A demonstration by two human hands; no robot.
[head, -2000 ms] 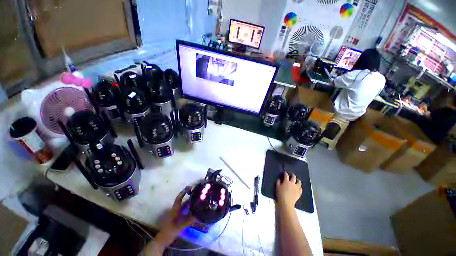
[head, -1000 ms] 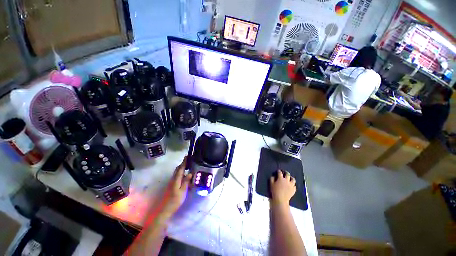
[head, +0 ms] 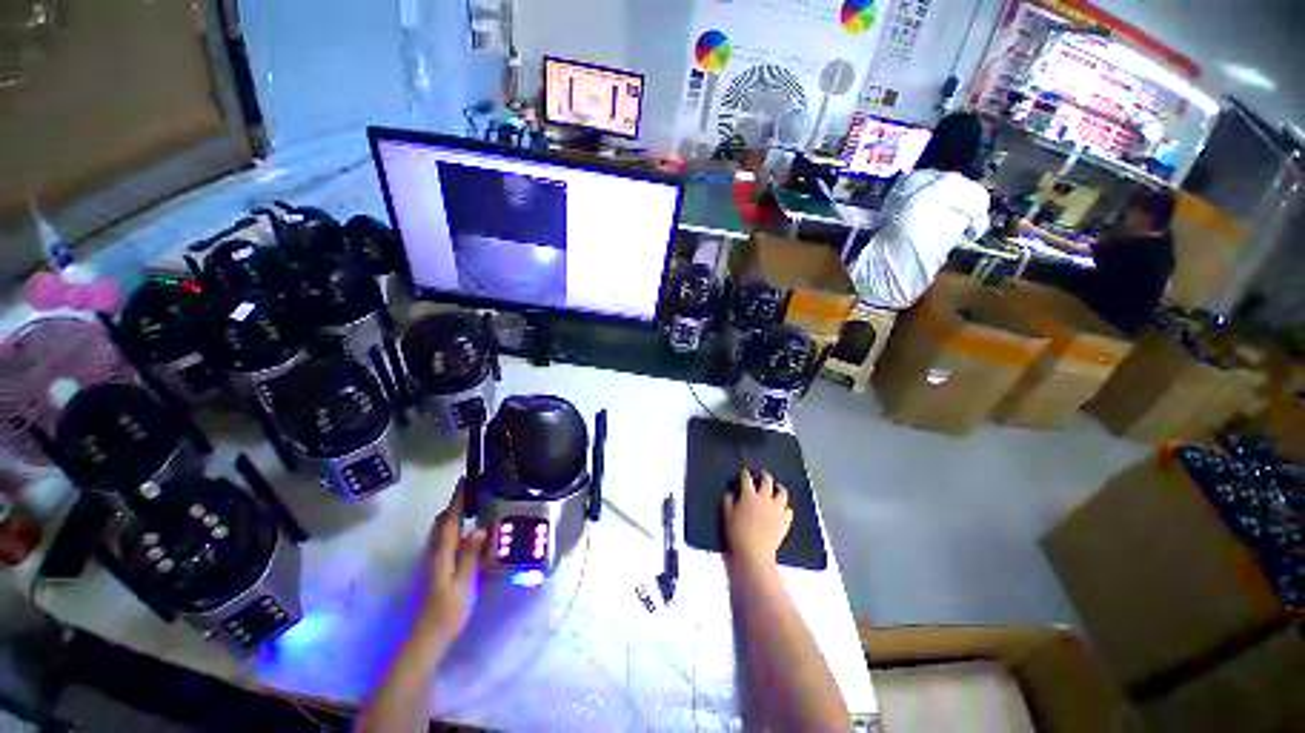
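Note:
A black and grey PTZ dome camera [head: 535,473] stands upright on the white tabletop, its square of lights lit pink and a blue glow beneath. My left hand [head: 455,561] is against its left side, fingers partly hidden behind it; whether it grips is unclear. My right hand [head: 756,518] rests on a black mouse, mostly hidden under the palm, on the black mouse pad [head: 709,501]. The monitor [head: 616,244] shows a live greyish picture in a light window. A dark pen-like stick [head: 668,544] lies between the camera and the pad.
Several dome cameras [head: 332,415] crowd the left; one at front left casts a blue glow. More cameras [head: 776,375] stand behind the pad. A pink fan [head: 57,375] is at far left. Open cartons [head: 945,351] and two people are beyond the bench at right.
The camera's head has turned from showing its lit dots to a plain dark dome, and it now stands upright, farther back. The view has swung right. The monitor's picture has changed.

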